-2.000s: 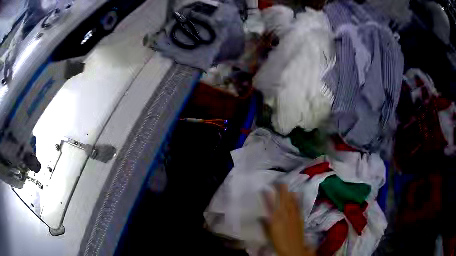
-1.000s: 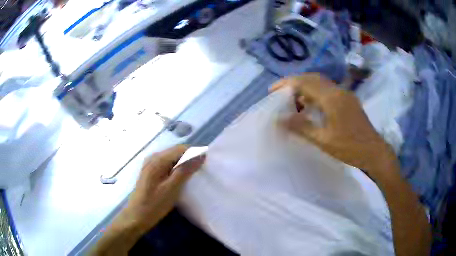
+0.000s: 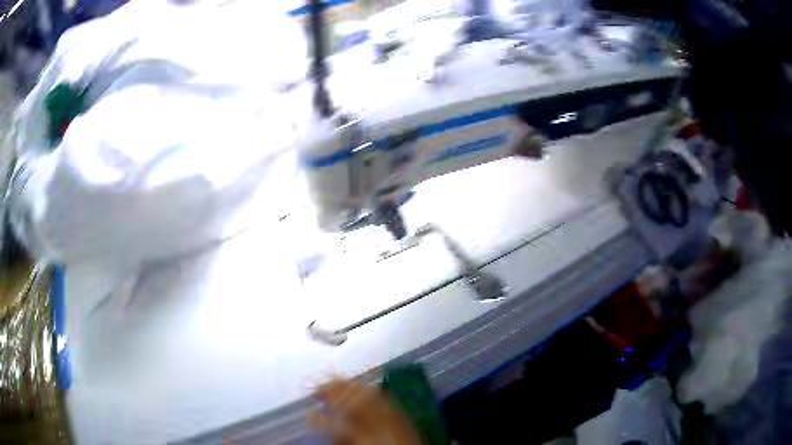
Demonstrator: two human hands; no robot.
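One hand, apparently my left hand point(image 3: 360, 415), is blurred and cut off by the bottom edge, in front of the machine table. A dark green fabric part point(image 3: 414, 395) lies against its right side; whether the hand grips it is not clear. My right hand is not in view. The white sewing machine point(image 3: 347, 178) with a blue stripe stands beyond, its needle area blurred. The edge guide point(image 3: 486, 285) is swung away, its rounded end near the table's front. No cloth can be made out at the needle.
A large white cloth heap point(image 3: 130, 182) with a green patch lies left of the machine. Black-handled scissors point(image 3: 663, 200) lie on grey cloth at the table's right end. White cloth point(image 3: 738, 322) is piled right of the table. A dark lamp rod point(image 3: 319, 61) stands above the machine head.
The view has swung left, so the machine sits farther right. The white cloth stretched between both hands has left the view, as has my right hand. A green part now shows beside the remaining hand.
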